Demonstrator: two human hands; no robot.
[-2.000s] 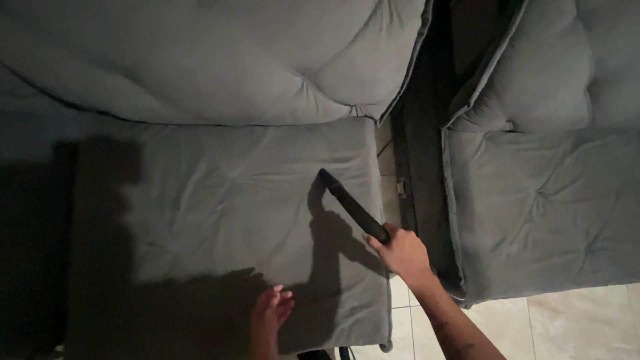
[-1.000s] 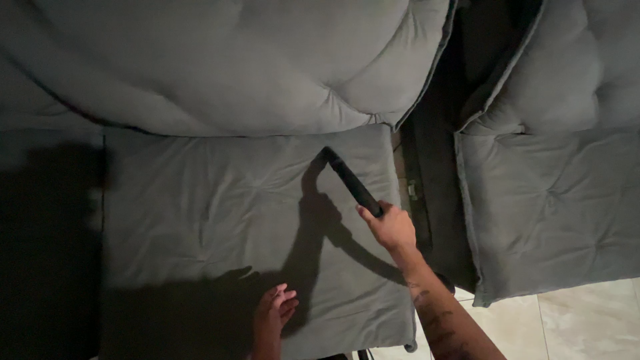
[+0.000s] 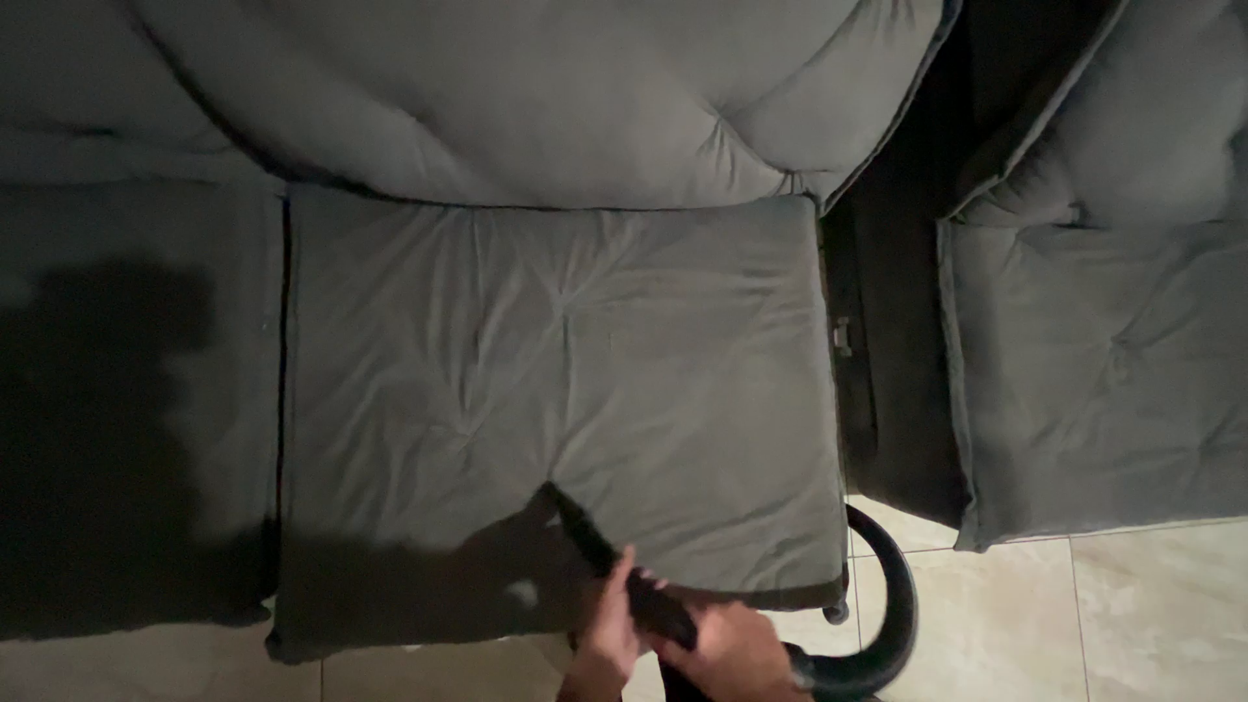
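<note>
Both of my hands are at the bottom centre, on a black vacuum cleaner wand [image 3: 588, 535] with a narrow nozzle. My right hand [image 3: 736, 643] is closed around its rear part. My left hand [image 3: 612, 624] lies against the wand's left side, its fingers partly hidden. The nozzle tip points up and left, at the grey fabric seat cushion [image 3: 682, 390] near a tufted crease; whether it touches the fabric is unclear. A black flexible hose [image 3: 902, 595] curves beside the cushion's front right corner, to the right of my hand.
Behind the seat stands a tufted grey back cushion [image 3: 585, 97]. Another seat section [image 3: 1102, 390] is on the right, beyond a dark gap with a small metal bracket [image 3: 842, 336]. A shadowed seat cushion [image 3: 229, 390] adjoins on the left. Light floor tiles [image 3: 1150, 614] show in front.
My right hand has brought the wand down and left, from the cushion's upper right part to its front middle. My left hand, apart from the wand before, has moved onto it.
</note>
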